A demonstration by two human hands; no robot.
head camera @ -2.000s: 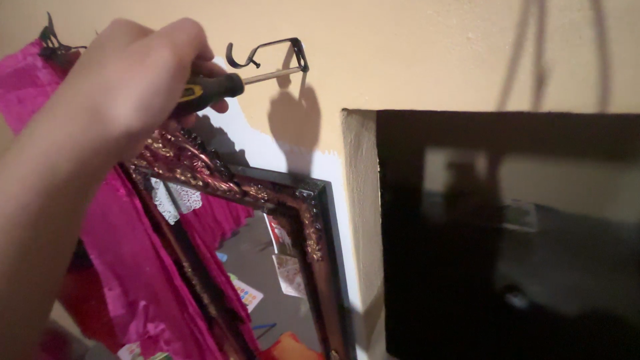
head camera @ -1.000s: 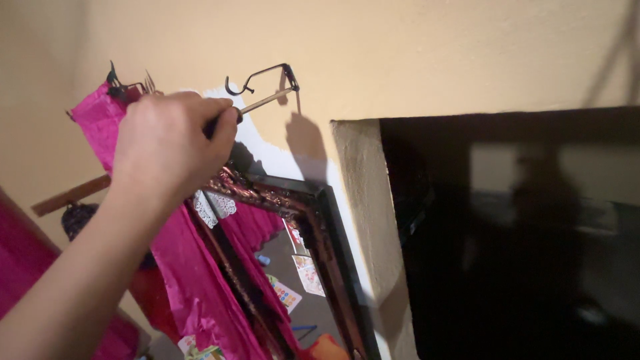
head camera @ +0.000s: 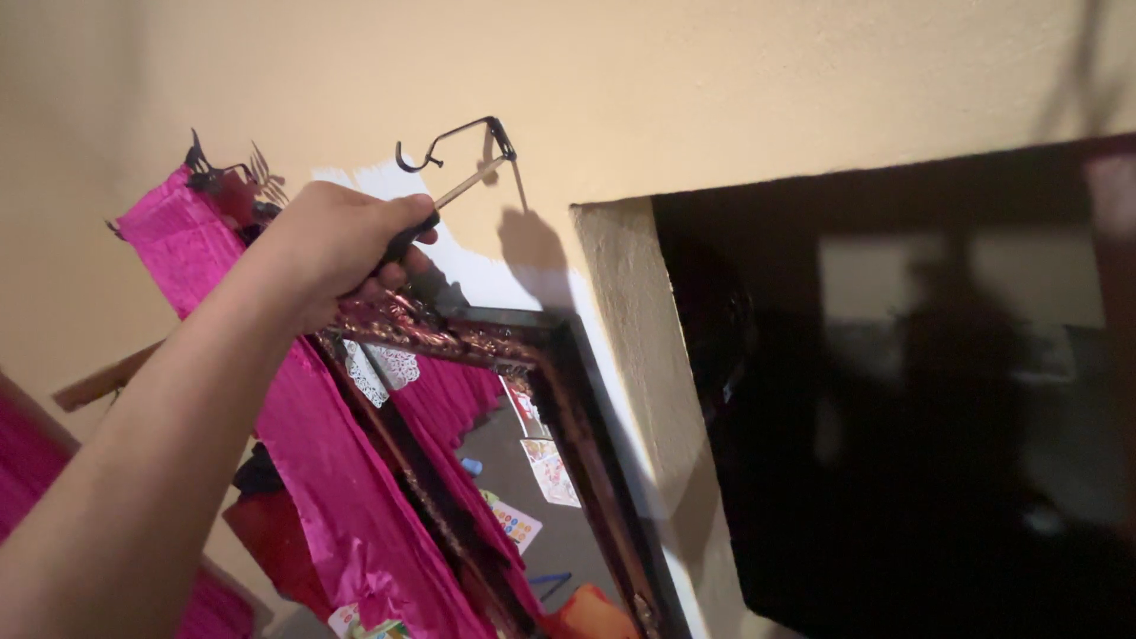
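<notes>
My left hand [head camera: 355, 240] reaches up from the lower left, closed round the dark handle of a screwdriver [head camera: 466, 188]. The screwdriver's shaft slants up to the right, its tip at the lower end of a black metal wall bracket [head camera: 501, 138]. The bracket's curved hook points left, and its plate is against the beige wall. Whether the tip sits in a screw is too small to tell. Below my left hand is an ornate dark reddish frame [head camera: 444, 337], apparently a mirror. My right hand is out of view.
Bright pink fabric [head camera: 328, 479] hangs at the left, near black leaf-shaped metalwork [head camera: 209, 169]. A wooden bar [head camera: 106, 377] juts out behind my forearm. At the right, a dark glossy panel [head camera: 887, 444] sits in a wall recess [head camera: 621, 266].
The screwdriver stays at the bracket's lower end while my left hand's grip has turned, with the thumb now along the handle. The view has shifted, showing more at the left.
</notes>
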